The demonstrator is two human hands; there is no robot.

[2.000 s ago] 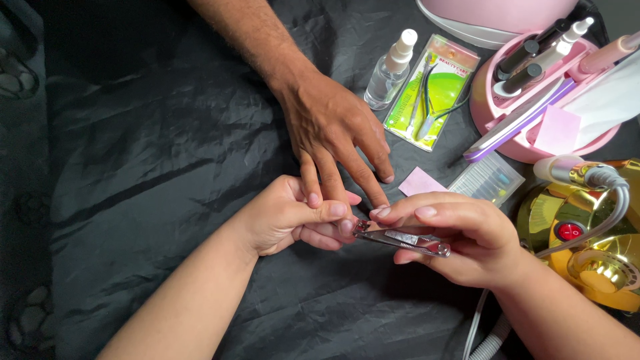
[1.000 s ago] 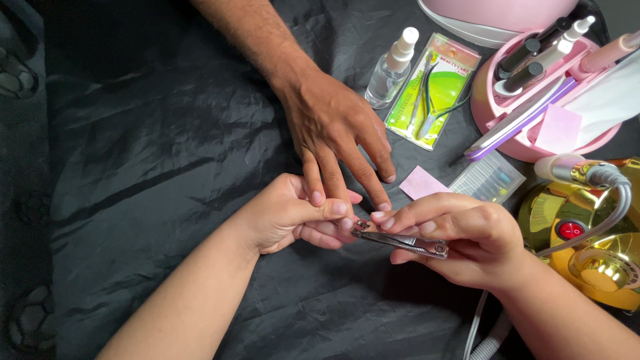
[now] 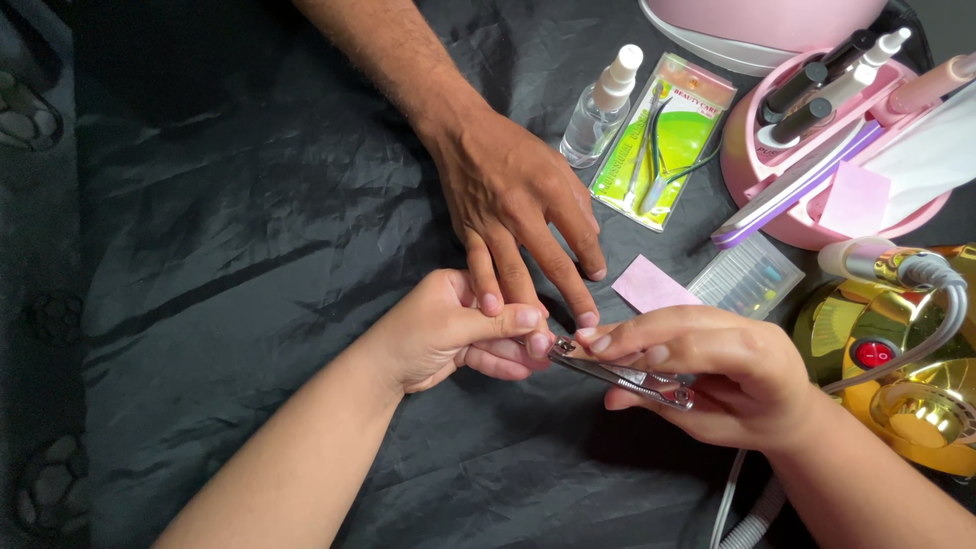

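Note:
My left hand (image 3: 457, 332) holds a finger of another person's hand (image 3: 515, 191), its thumb on top and its other fingers beneath. That person's arm reaches in from the top, palm down. In my right hand (image 3: 724, 374) is a metal nail clipper (image 3: 621, 377), pinched between thumb and fingers. The clipper's jaws are at the tip of the held finger; whether they touch the nail cannot be told. Beyond my right hand lie a pink buffer block (image 3: 652, 286) and a clear case of small bits (image 3: 747, 276).
A spray bottle (image 3: 602, 110) and packaged cuticle nippers (image 3: 663, 145) lie at the upper right. Beside them are a pink organizer (image 3: 743, 164) with bottles and a purple-edged file (image 3: 797, 183), and a pink device (image 3: 770, 23). A gold machine (image 3: 846, 328) with a corded handpiece (image 3: 858, 261) stands at right.
The clipper has tilted slightly in my right hand since the earliest frame. My left hand keeps its hold on the person's finger.

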